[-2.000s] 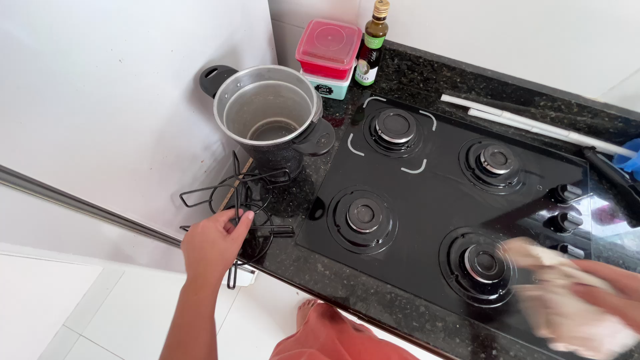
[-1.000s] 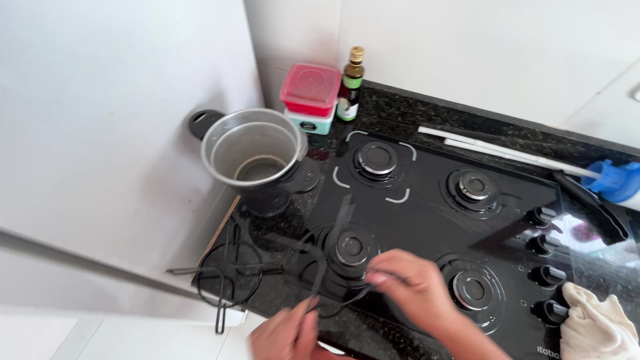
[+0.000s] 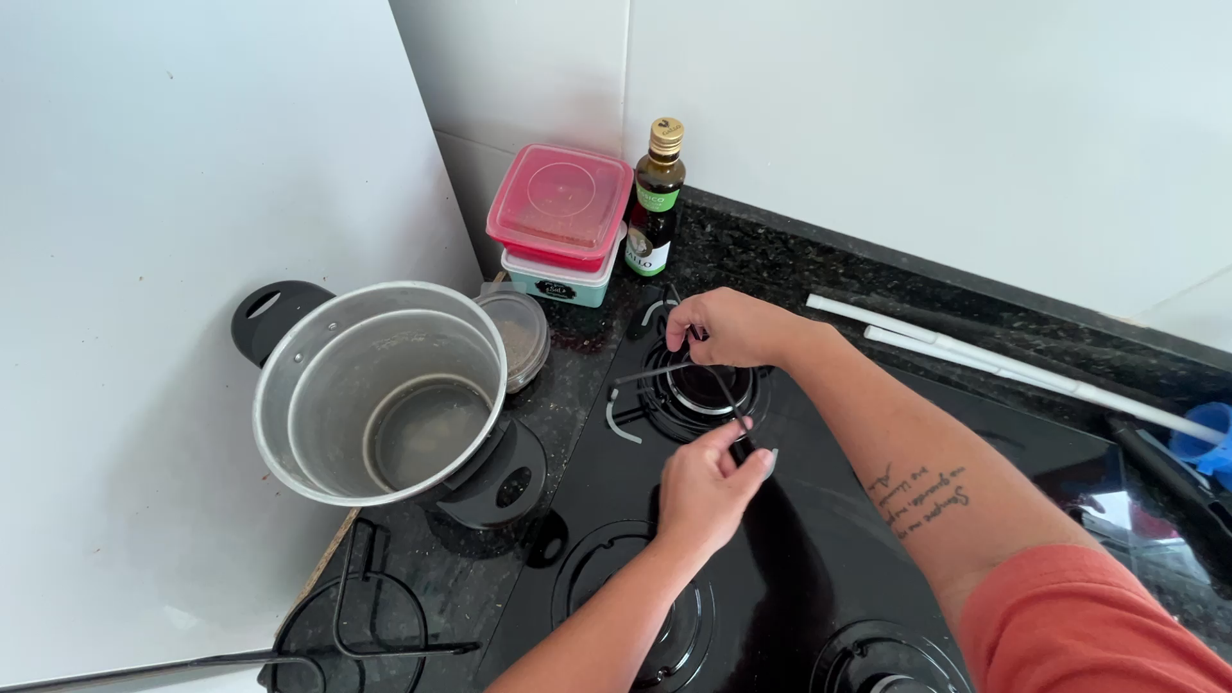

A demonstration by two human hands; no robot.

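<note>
Both hands grip a black wire pan support (image 3: 654,372) over the back left burner (image 3: 710,387) of a black glass cooktop (image 3: 808,539). My left hand (image 3: 707,486) pinches its near arm between thumb and fingers. On its far side, my right hand (image 3: 731,327) holds another arm; the fingertips partly hide it. Whether the support touches the glass, I cannot tell. A second black pan support (image 3: 422,616) lies on the granite counter at the lower left. The front left burner (image 3: 664,616) is bare and partly behind my left forearm.
Left of the cooktop stands an aluminium pot (image 3: 433,433) with black handles, beside a round lidded jar (image 3: 520,337). Behind are a red-lidded container (image 3: 563,202) on a teal box (image 3: 558,284) and a dark glass bottle (image 3: 657,197). White rods (image 3: 1001,361) lie along the back.
Both hands have moved from the front left burner to the back left one with a pan support. The cloth held at the right two seconds ago was let go. The view has moved closer.
</note>
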